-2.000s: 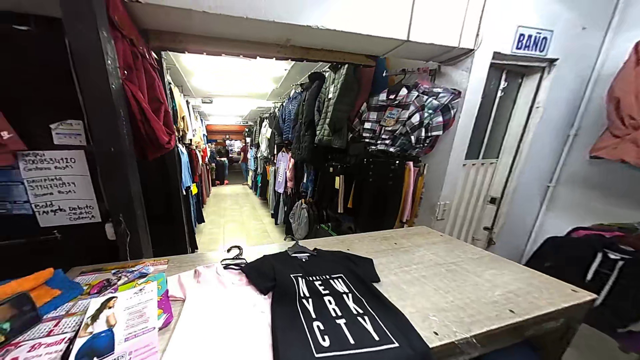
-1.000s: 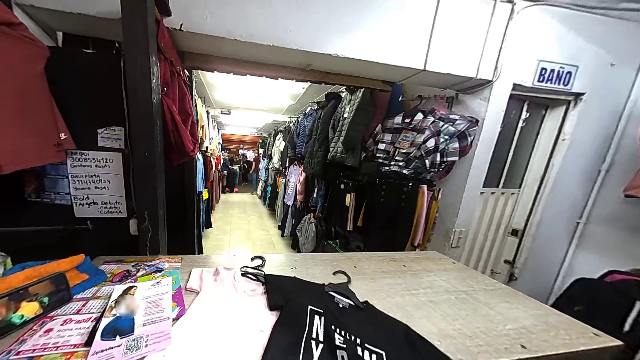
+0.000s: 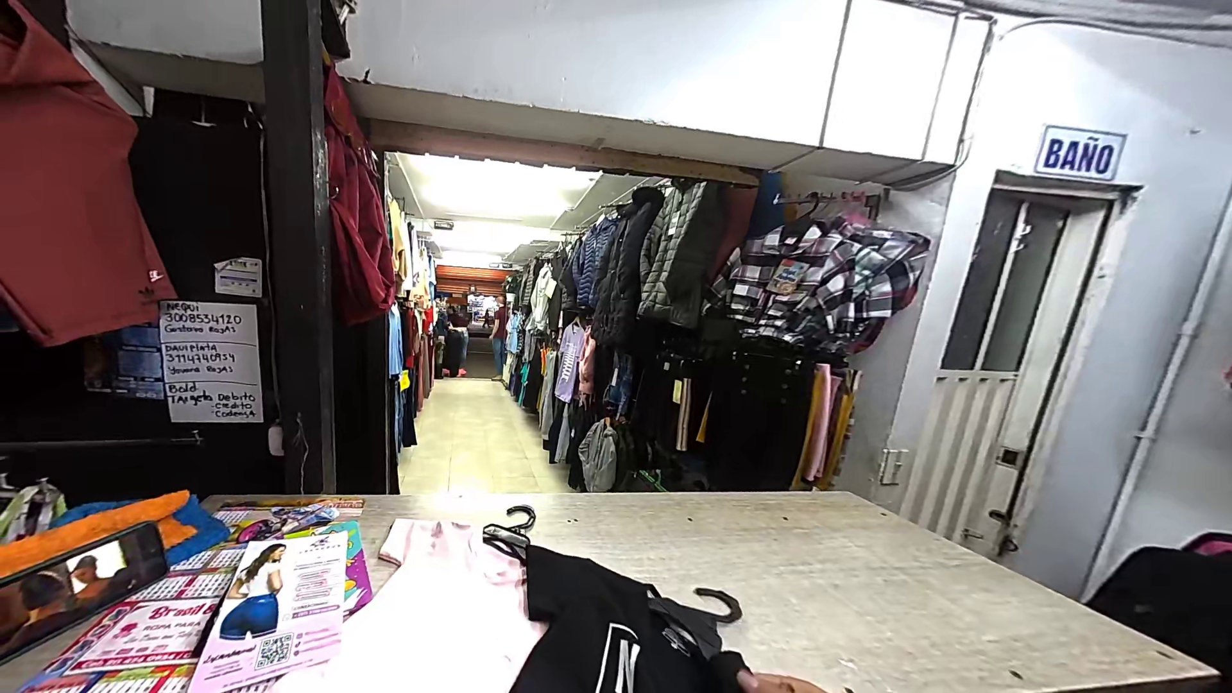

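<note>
At the bottom edge, part of one of my hands (image 3: 782,682) shows as fingers beside the black printed T-shirt (image 3: 602,630); it seems to be my right hand, and whether it grips the cloth cannot be told. Out of the shirt's neck comes a black hanger (image 3: 720,606), its hook lying to the right. The shirt's collar is bunched, and its lower part is cut off by the frame. A pale pink T-shirt (image 3: 438,611) lies to its left, partly under it, with another black hanger (image 3: 520,525) at its neck. My left hand is out of view.
The wooden counter (image 3: 895,587) spans the foreground. At left lie printed flyers (image 3: 284,606), a phone (image 3: 82,587) showing a picture and an orange cloth (image 3: 125,529). Beyond are racks of clothes (image 3: 616,279) along an aisle with people far off, and a metal door (image 3: 991,385) at right.
The black T-shirt was spread flat with its print showing; now it is bunched and partly out of frame at the bottom. Fingers have come into view. The view has turned left.
</note>
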